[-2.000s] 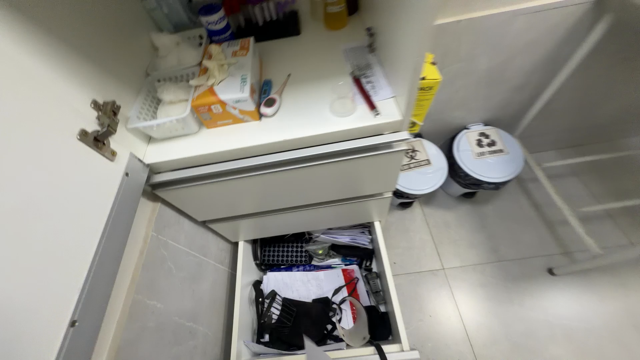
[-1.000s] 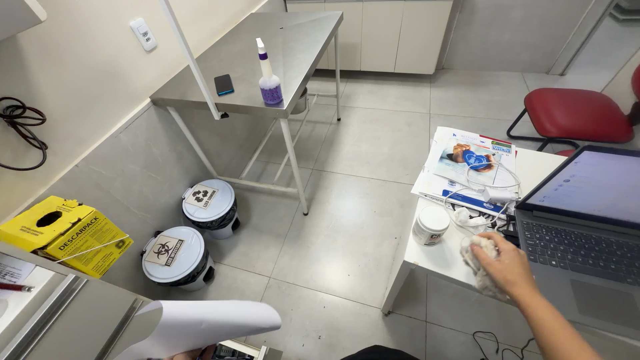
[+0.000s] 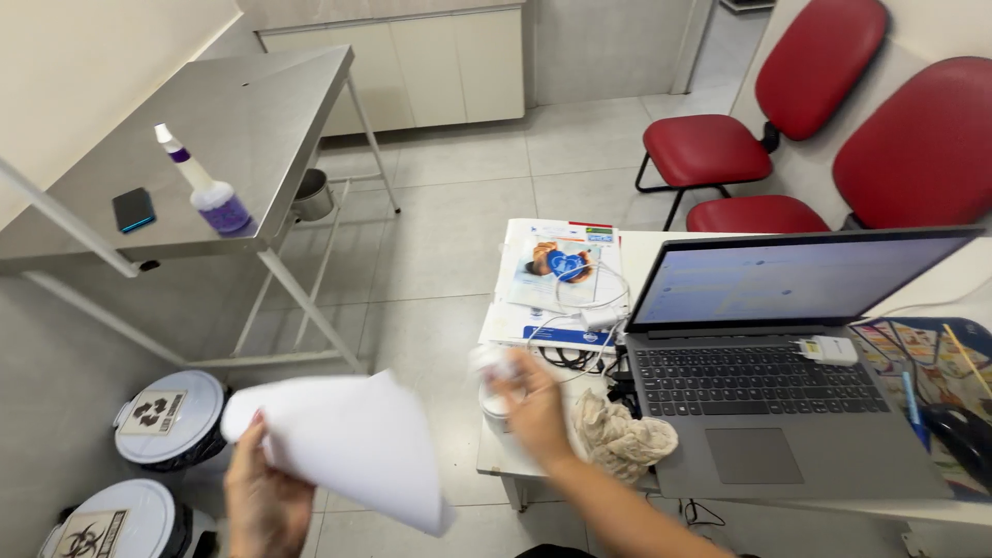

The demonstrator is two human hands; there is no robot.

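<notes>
My left hand point(image 3: 267, 496) holds a curled sheet of white paper point(image 3: 349, 442) at the lower left, over the floor. Over the near left corner of the white desk point(image 3: 504, 457), my right hand point(image 3: 531, 395) grips a small white object point(image 3: 494, 363), blurred, possibly a small container. Just below it stands a white round tub point(image 3: 493, 407), partly hidden by the fingers. A crumpled beige cloth point(image 3: 620, 438) lies to the right of that hand, against the open laptop point(image 3: 759, 387). Papers and a booklet point(image 3: 554, 271) with a white charger cable lie behind.
A steel table point(image 3: 263, 101) at the left bears a spray bottle point(image 3: 221, 205) and a phone point(image 3: 134, 210). Two lidded bins point(image 3: 170, 415) stand below it. Red chairs point(image 3: 705, 151) stand behind the desk. A white plug adapter point(image 3: 829, 350) rests on the laptop keyboard.
My right hand has let go of the beige cloth, which now lies on the desk, and has taken hold of a small white object. The white sheet has been raised. The view has swung right.
</notes>
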